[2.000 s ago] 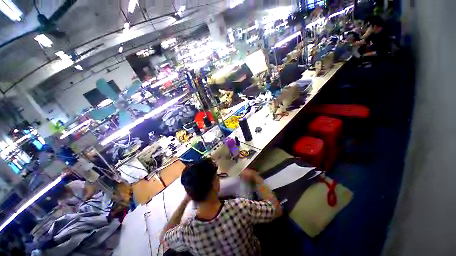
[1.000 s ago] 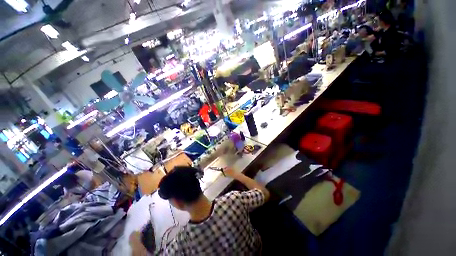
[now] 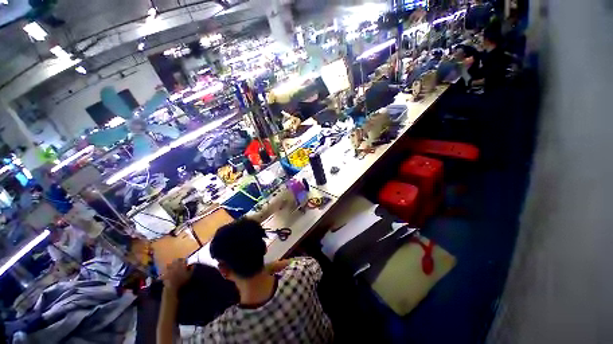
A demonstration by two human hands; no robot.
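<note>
Neither of my hands is in view. Nearest in front is a person in a checked shirt, seen from behind at a long table. That person's left hand is raised over dark fabric on the table; their right hand is hidden by the head and body. Dark-handled scissors lie on the table right of the head. A pale sewing machine stands behind them. To the right, white and dark cut pieces lie on a beige board, with a red strap on it.
Grey garments are heaped at left. Brown boards lie behind the work. A black cylinder and purple cone stand near the machine. Red stools stand on the right, before a pale wall. More people sit far back.
The person's left hand has risen, and dark fabric now covers much of the white work area. Their right hand has left the scissors, which lie on the table. The view has shifted slightly.
</note>
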